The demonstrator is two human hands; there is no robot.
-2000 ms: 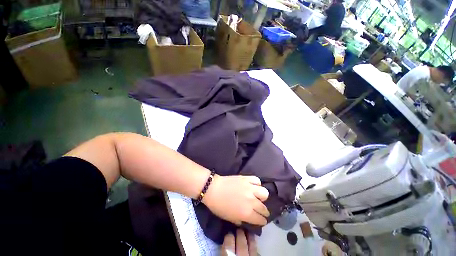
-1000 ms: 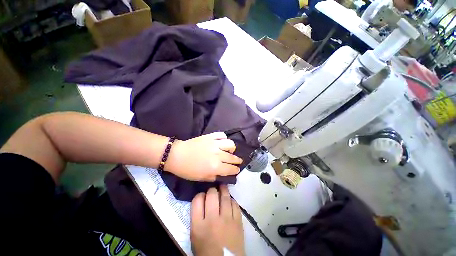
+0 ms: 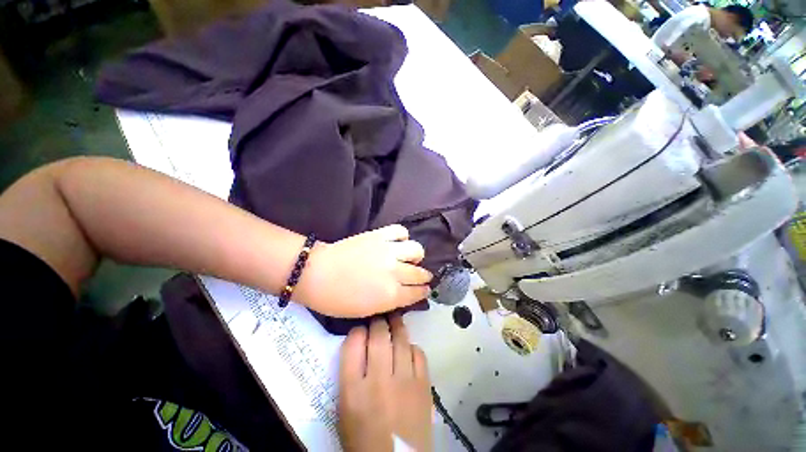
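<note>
A dark plum-brown garment (image 3: 309, 150) lies bunched on the white sewing table, its lower edge near the needle area. My left hand (image 3: 367, 272), with a beaded bracelet at the wrist, lies flat on the garment beside a round greyish disc (image 3: 452, 284). My right hand (image 3: 385, 388) is below it, with its fingertips at the garment's near edge, partly under my left hand. Whether the fingers pinch the cloth is hidden. The off-white sewing machine (image 3: 610, 212) stands to the right. The needle cannot be made out.
A second dark cloth bundle (image 3: 588, 408) lies under the machine arm, beside a black slotted plate (image 3: 502, 414). A cream ribbed spool (image 3: 520, 335) is near the disc. Dark cloth hangs at the near table edge (image 3: 265, 388). A person (image 3: 698, 31) sits at another station, beyond cardboard boxes (image 3: 528, 60).
The view has shifted and come closer to the machine. My right hand, mostly cut off two seconds ago, now shows fully at the garment's edge. My left hand remains on the cloth by the disc.
</note>
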